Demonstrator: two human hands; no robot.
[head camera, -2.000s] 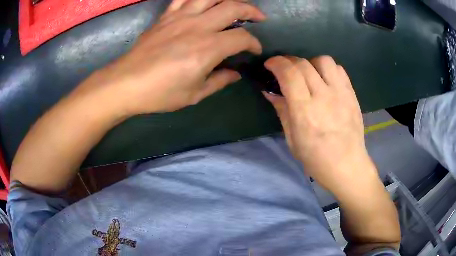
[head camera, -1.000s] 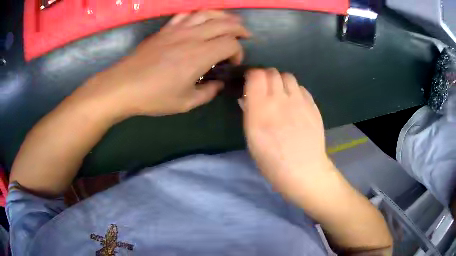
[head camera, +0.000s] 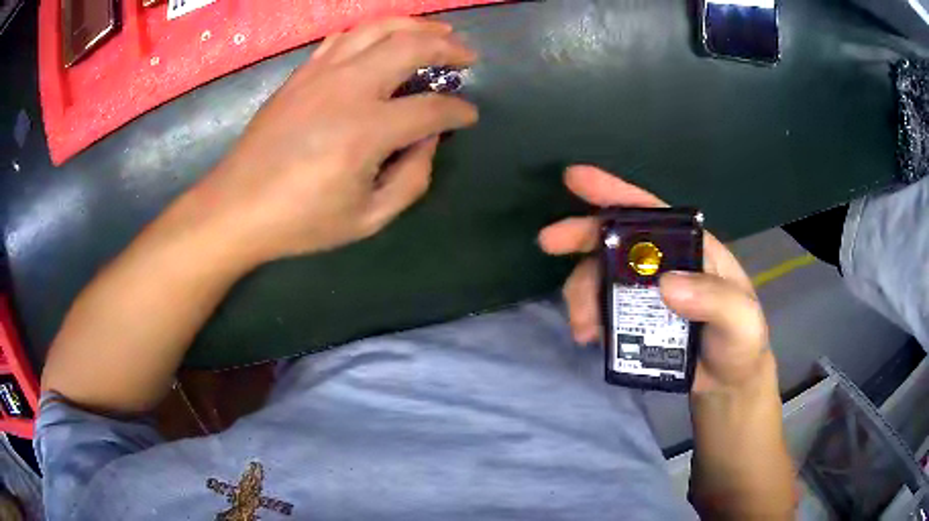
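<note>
A dark phone (head camera: 652, 331) lies in my right hand (head camera: 718, 305), with its white printed label and round gold-yellow spot facing up. My right thumb rests over the label's upper right and the fingers are behind the phone. My left hand (head camera: 341, 142) is over the bench mat at the left, curled around small black bits with silver glints (head camera: 440, 79). The fingers partly hide these small components. The two hands are apart.
A red foam tray (head camera: 132, 76) with a brown-faced phone (head camera: 90, 29) is at the upper left. Another dark phone (head camera: 741, 33) lies on the green mat (head camera: 489, 204) at the upper right. Another person's sleeve (head camera: 891, 254) is at the right edge.
My right hand has moved right and towards me and turned palm up, bringing the labelled phone into view. My left hand has shifted slightly; the hands have separated. The camera view has shifted.
</note>
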